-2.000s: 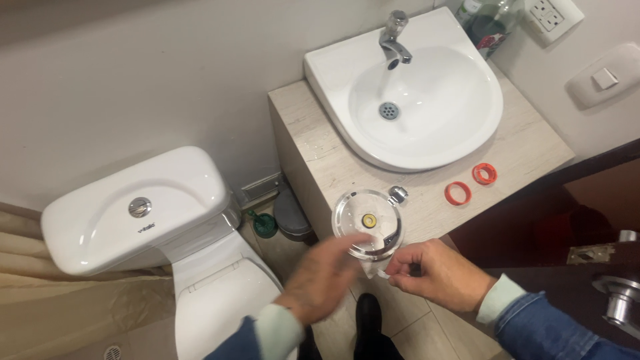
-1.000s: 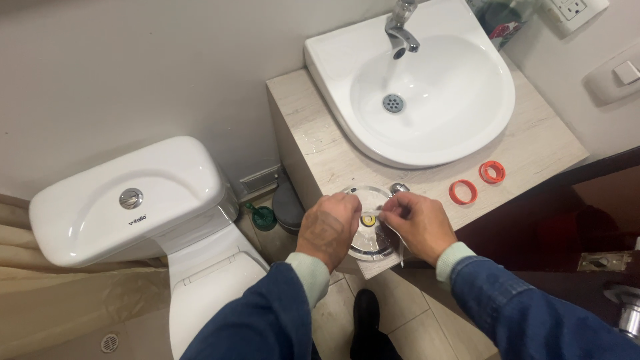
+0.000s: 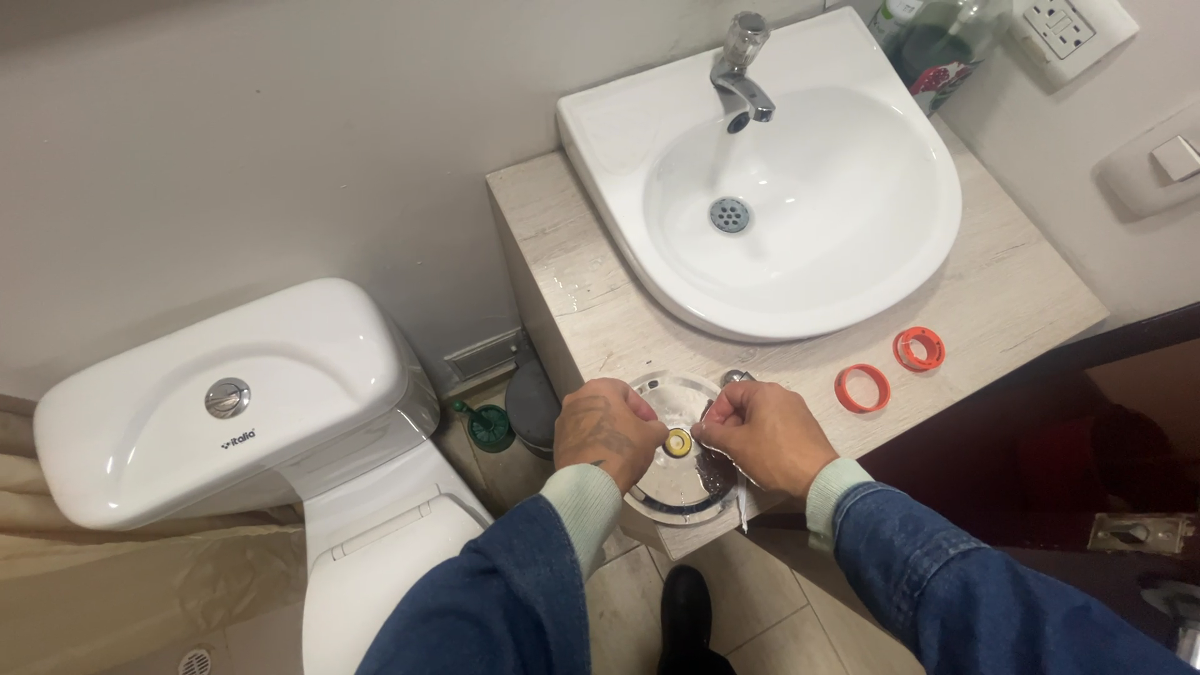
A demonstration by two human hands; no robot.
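Note:
On the front corner of the counter lies a round, shiny metal disc [image 3: 670,492] with a yellow ring [image 3: 678,442] at its centre. My left hand [image 3: 609,429] is over the disc's left side, its pinched fingertips touching or just beside the yellow ring. From the right, my right hand [image 3: 764,433] pinches close to the same ring; whether something thin is between its fingers I cannot tell. A thin white strip [image 3: 742,502] hangs by the disc's right edge, below my right hand. A small chrome part [image 3: 737,377] lies behind the disc, partly hidden.
Two orange rings [image 3: 862,388] [image 3: 919,350] lie on the wood-look counter [image 3: 994,272], right of my hands. Behind is a white washbasin [image 3: 844,309] with a chrome faucet [image 3: 743,89]. A toilet [image 3: 234,366], a green object [image 3: 489,427] and a grey bin [image 3: 534,403] are at left.
My left hand has moved from the disc's near side up to its left side. My right hand has risen from the disc's lower edge to beside the yellow ring.

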